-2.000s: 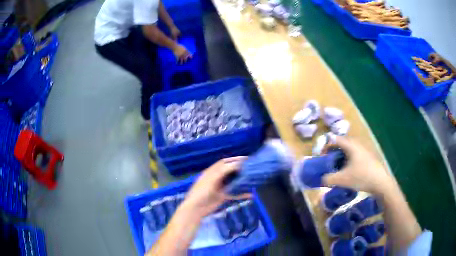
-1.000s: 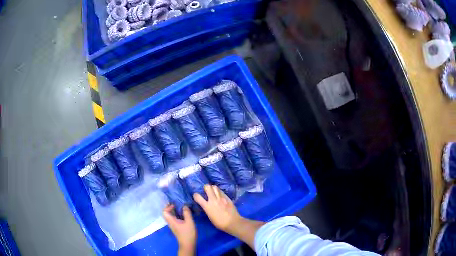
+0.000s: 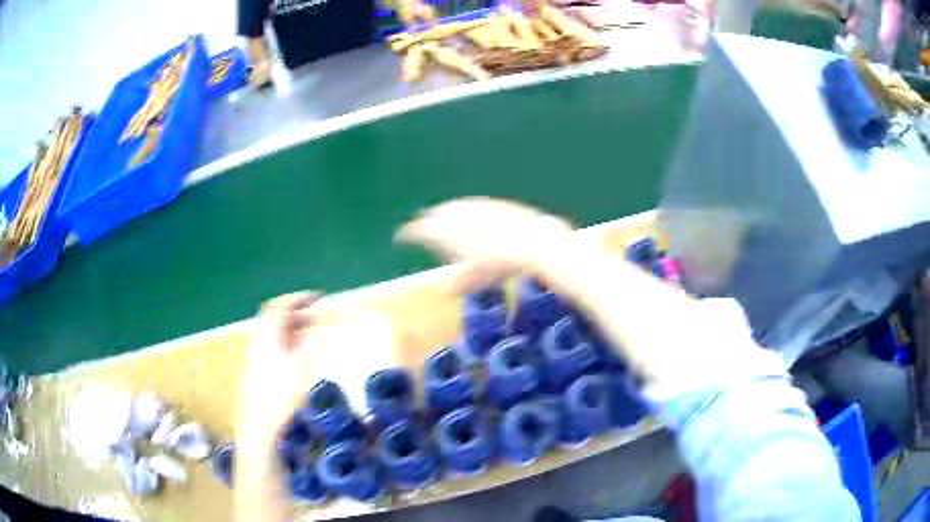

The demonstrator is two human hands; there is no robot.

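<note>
Blue wrinkled tubes (image 3: pixel 464 438) stand upright in rows on the tan bench (image 3: pixel 204 382), their open mouths upward. My right hand (image 3: pixel 484 235) is blurred above the back of the rows, fingers pointing left and thumb apart, with nothing seen in it. My left hand (image 3: pixel 294 316) is raised over the bench left of most tubes, fingers bent; blur hides whether it holds anything. My left forearm covers part of the leftmost tubes. A loose cluster of pale rings (image 3: pixel 148 433) lies on the bench at the left.
A green conveyor belt (image 3: pixel 337 204) runs behind the bench. Blue crates (image 3: pixel 138 153) with tan parts stand beyond it at the left, and a heap of tan parts (image 3: pixel 500 46) lies at the back. A clear sheet (image 3: pixel 744 173) hangs at the right, near another blue tube (image 3: pixel 855 102).
The view has swung from the blue tray up to the bench and belt. My hands have left the tubes in the tray and are now above the bench.
</note>
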